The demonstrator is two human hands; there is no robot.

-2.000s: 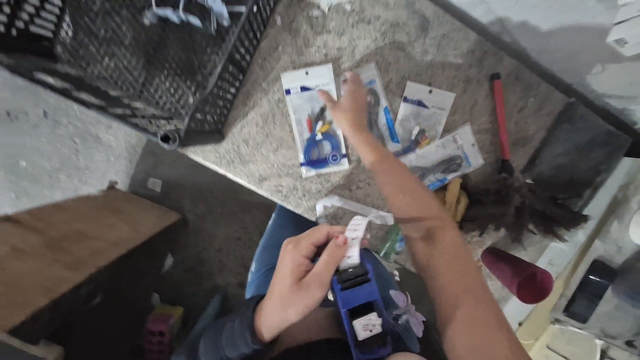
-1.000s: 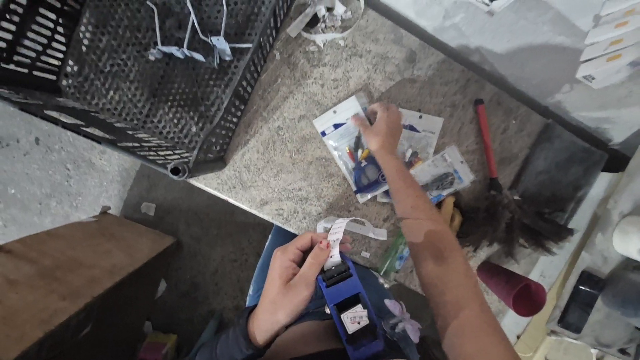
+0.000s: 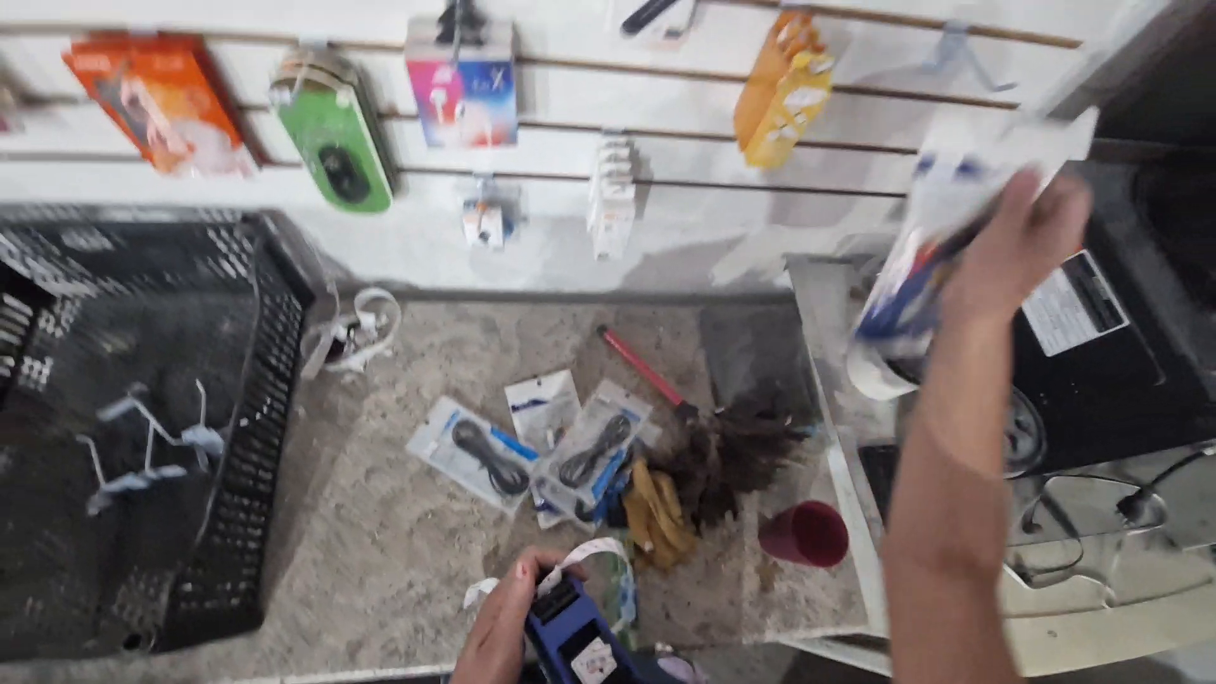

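My left hand (image 3: 503,617) holds a blue handheld label gun (image 3: 579,632), a strip of white labels curling from its top. My right hand (image 3: 1021,242) is raised at the right, its fingers closed on a clear plastic packet (image 3: 917,256) with blue and red contents, blurred. On the counter, more packets lie partly overlapped: one with a coiled dark cable (image 3: 475,456) at the left, another with a dark cable (image 3: 598,451) over a white-topped packet (image 3: 541,404).
A black plastic crate (image 3: 237,456) with metal hooks stands left. A feather duster (image 3: 727,456), yellow-brown gloves (image 3: 655,513) and a dark red cup (image 3: 807,534) are on the counter (image 3: 370,541). Packaged goods hang on the slatted wall (image 3: 665,228); a black appliance (image 3: 1130,380) is right.
My right hand has moved from the packets on the counter to the upper right, lifting one with blue and red contents. The view has swung up to the wall. My left hand keeps the label gun.
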